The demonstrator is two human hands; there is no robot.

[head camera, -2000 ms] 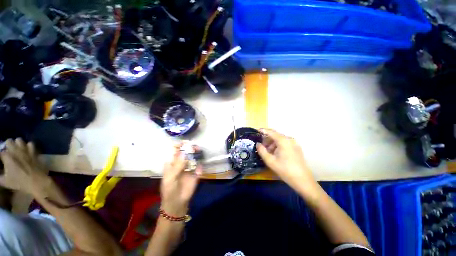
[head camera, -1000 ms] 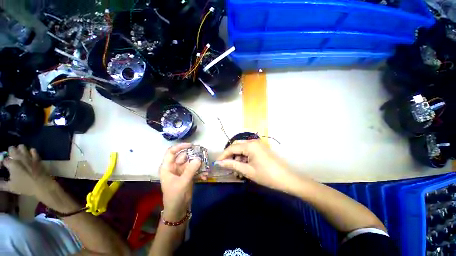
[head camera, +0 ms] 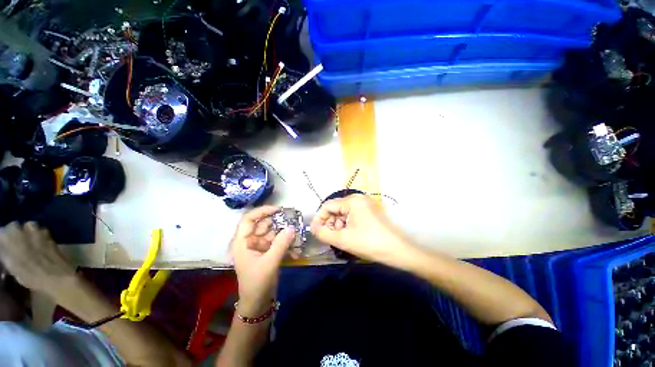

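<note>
My left hand [head camera: 260,242] holds a small silver-grey circuit board [head camera: 289,223] between thumb and fingers above the bench's front edge. My right hand [head camera: 359,226] is just right of the board, its fingertips pinched together at a small light end beside the board's edge; what exactly they pinch is too small to tell. A round black housing [head camera: 343,194] with thin wires rising from it sits on the bench, mostly hidden under my right hand. Another black housing with a silver top [head camera: 244,179] stands behind my left hand.
Stacked blue trays [head camera: 445,57] stand at the back. More black housings [head camera: 164,115] with wires crowd the back left and the right [head camera: 607,150]. A yellow air gun [head camera: 141,290] hangs at the front edge. Another person's hand [head camera: 32,251] is at left. Blue trays [head camera: 592,287] stand lower right.
My right hand has left the housing's right side and come over it to the board's edge. My left hand has raised the board slightly. The view has shifted a little.
</note>
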